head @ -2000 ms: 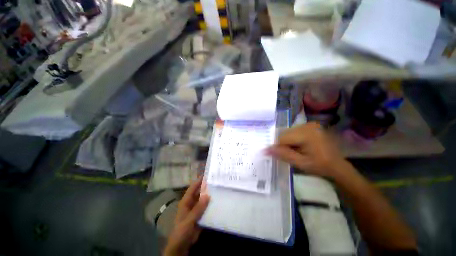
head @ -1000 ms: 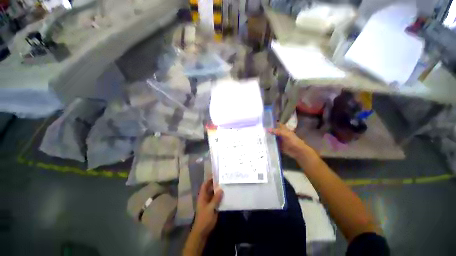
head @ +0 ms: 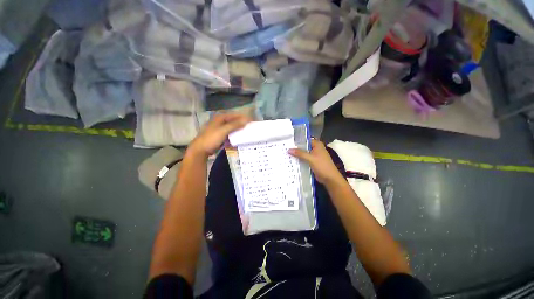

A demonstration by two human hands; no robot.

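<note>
A clipboard (head: 275, 222) with a blue edge lies over my lap. A printed order sheet (head: 266, 178) with a small square code is on it, and its top pages are folded back in a white curl. My left hand (head: 221, 131) is at the upper left corner, at the folded pages. My right hand (head: 316, 160) holds the right edge, thumb on the sheet. A white roll (head: 360, 175) with a dark band lies on the right of my legs. A beige-grey roll (head: 159, 169) with a dark band and white label lies on the left.
Bagged rolls (head: 170, 111) are piled on the floor ahead and to the left. Dark and red spools (head: 448, 84) and pink scissors (head: 418, 102) lie on a low board (head: 375, 111) at right. A yellow line (head: 410, 157) and a green sign (head: 93, 231) mark the floor.
My left hand has moved from the clipboard's lower left edge up to its top left corner. The upright top pages are now folded down. The view has tilted down towards my lap.
</note>
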